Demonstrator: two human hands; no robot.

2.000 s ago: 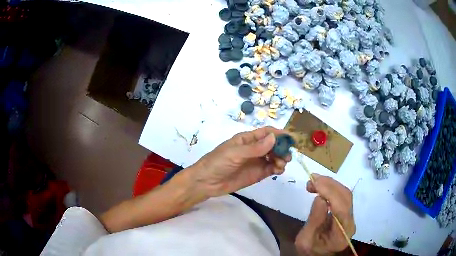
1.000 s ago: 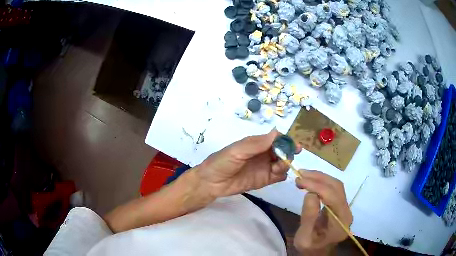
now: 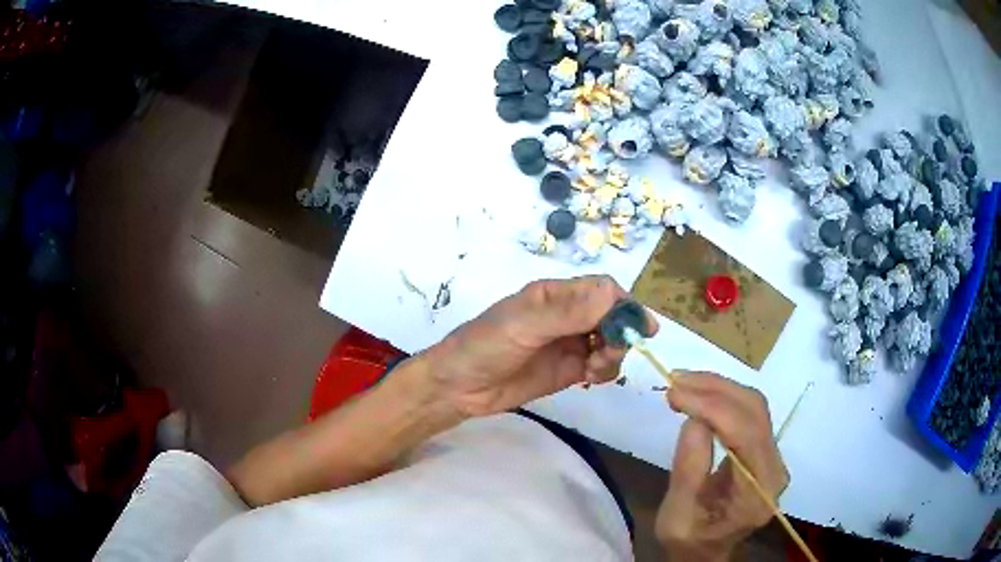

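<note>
My left hand [image 3: 527, 346] holds a dark round piece [image 3: 622, 321] between thumb and fingers, its hollow face turned up. My right hand [image 3: 719, 450] grips a thin straw-coloured stick [image 3: 755, 483]. The stick's tip touches the dark piece near its lower right, where a small whitish dab shows. The fingers partly hide the piece's edge.
A brown board [image 3: 757, 322] with a red pot [image 3: 721, 292] lies beyond my hands. Pale ornament bodies [image 3: 703, 115] are heaped behind it, dark round pieces [image 3: 528, 155] along their left. Joined pieces [image 3: 878, 253] and a blue tray [image 3: 946, 379] are at right. A spare stick [image 3: 793, 412] lies near my right hand.
The stick tip has moved from just off the piece's right edge, to its lower edge, then slightly up and right on its face. Both hands keep their holds; the view has shifted slightly.
</note>
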